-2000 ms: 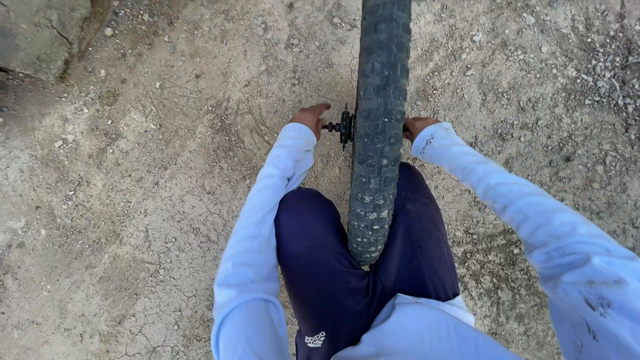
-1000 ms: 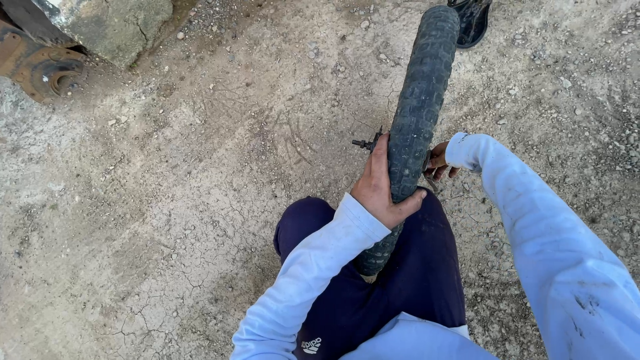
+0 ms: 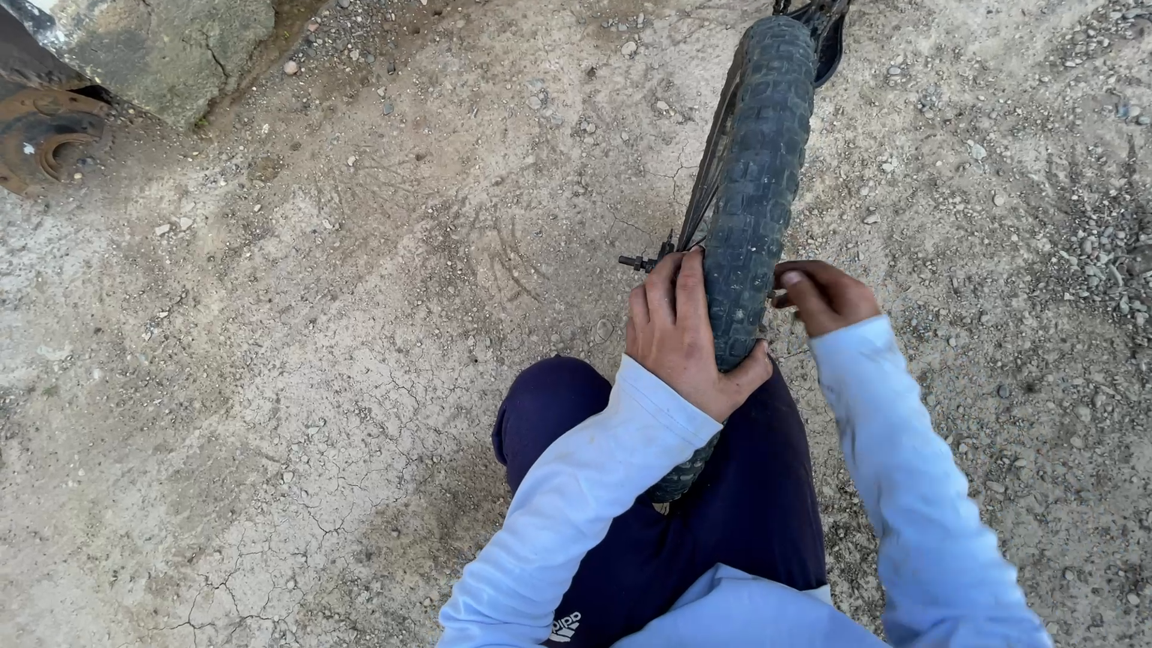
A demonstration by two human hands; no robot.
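A bicycle wheel with a knobby black tire [image 3: 759,171] stands upright, tilted a little, its lower part between my knees. My left hand [image 3: 688,333] is clasped over the tire, fingers on its left side and thumb on its right. Just beyond those fingertips a threaded axle end [image 3: 637,263] with a nut juts out to the left. Close to the tire's right side is my right hand [image 3: 823,292], its fingers curled near the hub area; whether it holds something small there I cannot tell. The tire hides the hub and most of the spokes.
A black bicycle part [image 3: 830,40], perhaps a pedal or crank, lies past the tire's far end. At the upper left are a large grey rock [image 3: 180,54] and a rusty curved metal part [image 3: 45,135]. The ground [image 3: 270,360] is dry, cracked earth with gravel.
My left hand has gone from the axle on the left side to a grip over the tire. The tire now leans to the right at its far end. The view has shifted somewhat.
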